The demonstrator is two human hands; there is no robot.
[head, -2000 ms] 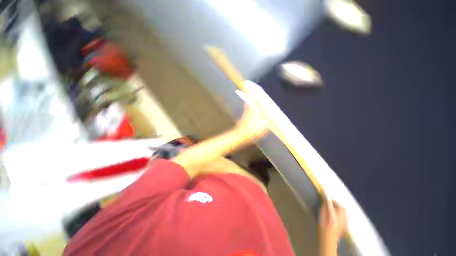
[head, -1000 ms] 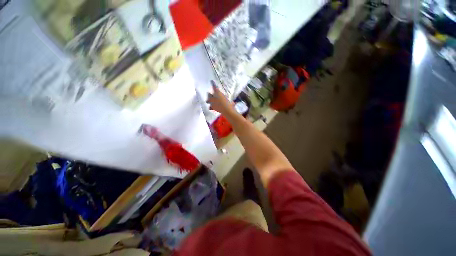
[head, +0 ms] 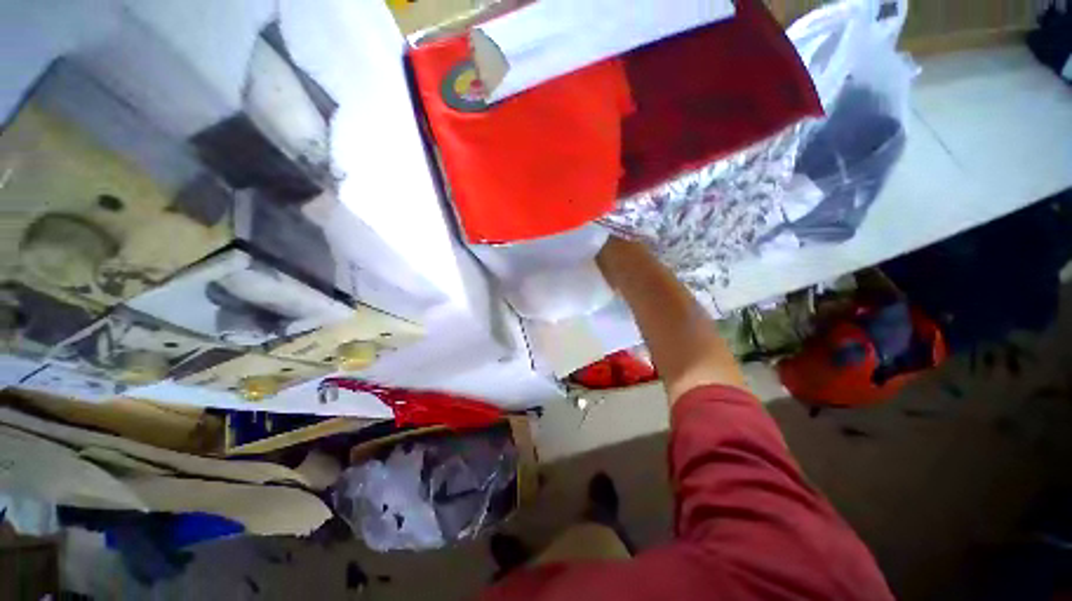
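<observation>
My right hand (head: 617, 261) reaches onto the white side table (head: 940, 176), at the near edge of a stack with a flat red-orange package (head: 529, 147) on it. The fingers are hidden between crumpled white material (head: 553, 276) and a pale patterned bundle (head: 705, 217), so their grip does not show. A dark red piece (head: 717, 106) lies beside the orange one. A white folded strip (head: 611, 41) lies across both, near a round disc or roll (head: 466, 85). My left hand is out of view.
A clear plastic bag (head: 852, 153) stands right of the stack. A unit with pale panels and yellow knobs (head: 235, 317) is at left. Red cloth (head: 435, 405) hangs at the table edge above a bagged box (head: 441, 481). An orange-red bag (head: 864, 352) sits low at right.
The view has turned from the dark fabric and stick to the side table. My right hand has moved from above the white surface to the near edge of the red-orange stack.
</observation>
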